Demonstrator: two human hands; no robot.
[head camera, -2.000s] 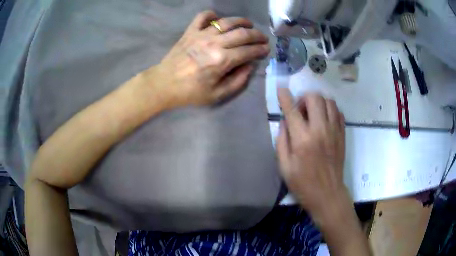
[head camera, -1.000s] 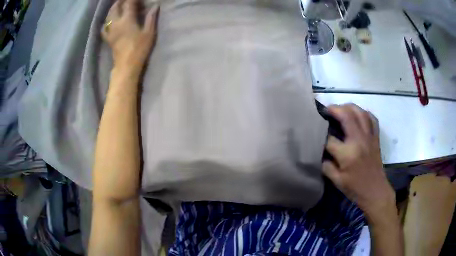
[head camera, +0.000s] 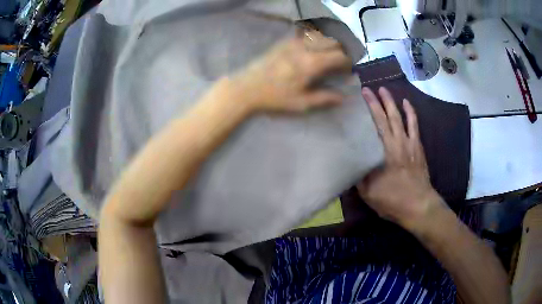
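The large grey-beige panel (head camera: 238, 178) covers the left and middle of the table and hangs to the lap. A dark panel (head camera: 443, 130) lies under its right edge, with a stitched upper end. A yellow-green patch (head camera: 325, 215) shows below the light panel's edge. My left hand (head camera: 297, 71) is blurred at the light panel's upper right edge; its fingertips are unclear, so I cannot tell whether it grips. My right hand (head camera: 398, 160) lies on both cloths with the fingers spread; its thumb is hidden near the light panel's edge.
The sewing machine's needle area (head camera: 425, 58) is at the top right, left of red-handled snips (head camera: 524, 89) and a slim black tool (head camera: 523, 46). Layered cut pieces (head camera: 59, 215) lie at the left. Blue-and-white striped clothing (head camera: 362, 276) is below.
My left hand has moved right across the light panel. My right hand has shifted slightly left and its fingers have spread. The dark panel and yellow-green patch have come into view; the light panel's right edge is folded back.
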